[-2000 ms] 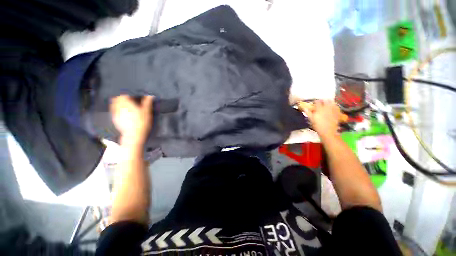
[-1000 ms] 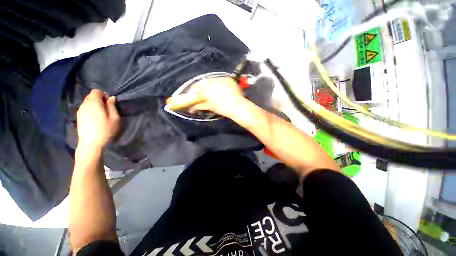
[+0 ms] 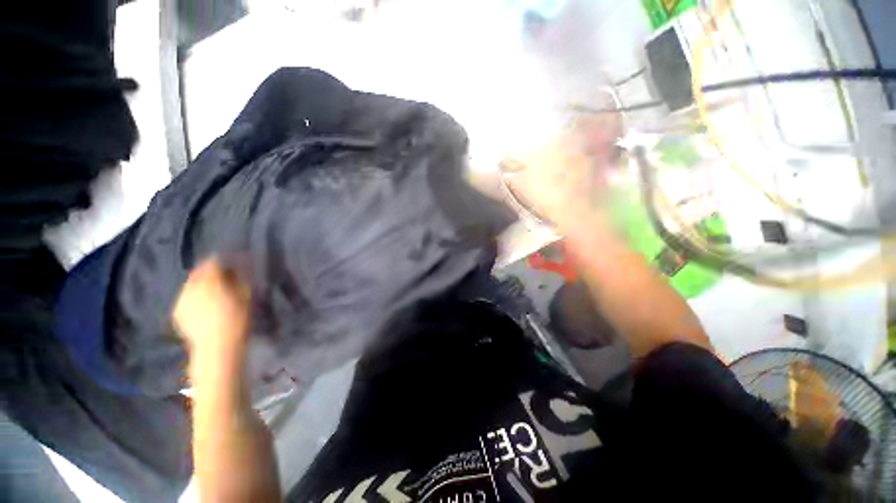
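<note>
A dark grey garment lies rumpled over a navy padded board, whose rounded end shows at the left. My left hand is blurred and closed on the garment's near left part, with folds around it. My right hand is blurred at the board's right end, beyond the garment's right edge. A thin curved rim of the steam iron shows beside its fingers; the rest of the iron is hidden by the hand and by glare.
Black folded cloth hangs at the left, and a dark piece lies below it. A blurred hose runs right from near my right hand. A floor fan stands at lower right, below green items. A grey post rises behind the board.
My right hand has moved right with the iron, off the garment to the board's right end. The garment is more rumpled. The view has shifted, and the fan shows more.
</note>
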